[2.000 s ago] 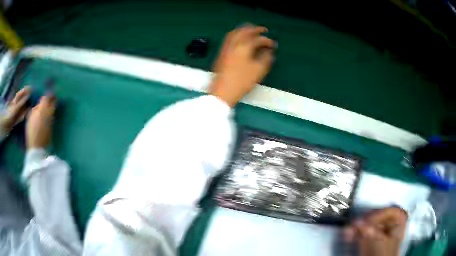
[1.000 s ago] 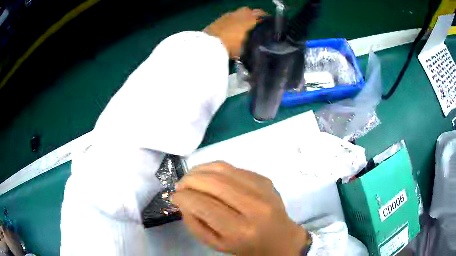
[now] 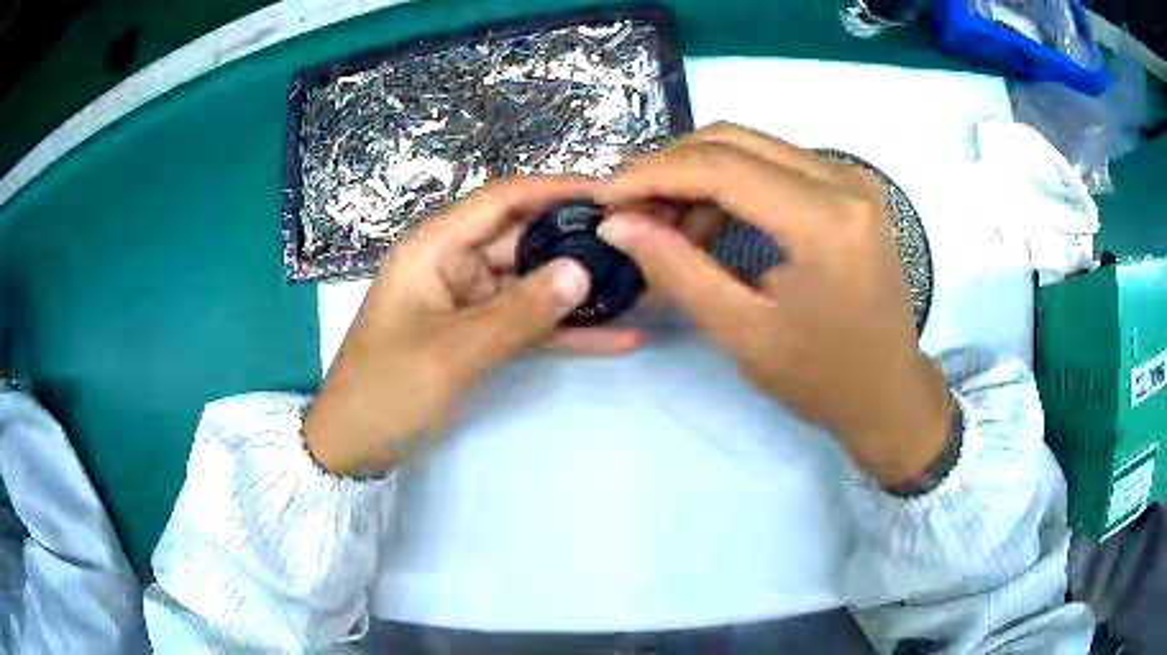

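Note:
A round glossy black part (image 3: 582, 262) is held above the white mat (image 3: 614, 512) near the middle. My left hand (image 3: 442, 314) grips its left side, the thumb on its face. My right hand (image 3: 793, 282) has its thumb and fingertips at the part's upper right edge; whether these fingers hold a small piece cannot be told. Behind the hands is a dark rectangular tray (image 3: 293, 192) full of loose silvery metal pieces. A round perforated plate (image 3: 906, 237) lies partly hidden under my right hand.
A blue bin (image 3: 1024, 49) and clear plastic (image 3: 1069, 115) are at the upper right. A crumpled white cloth (image 3: 1034, 192) and a green box (image 3: 1088, 384) stand right. A neighbour's striped sleeve (image 3: 51, 499) is at the left edge. A small dark item (image 3: 124, 49) lies beyond the white rail.
The view has swung back down to the mat. My left hand has come back from the far green surface and both hands now meet at the black part. The dark power tool is out of view.

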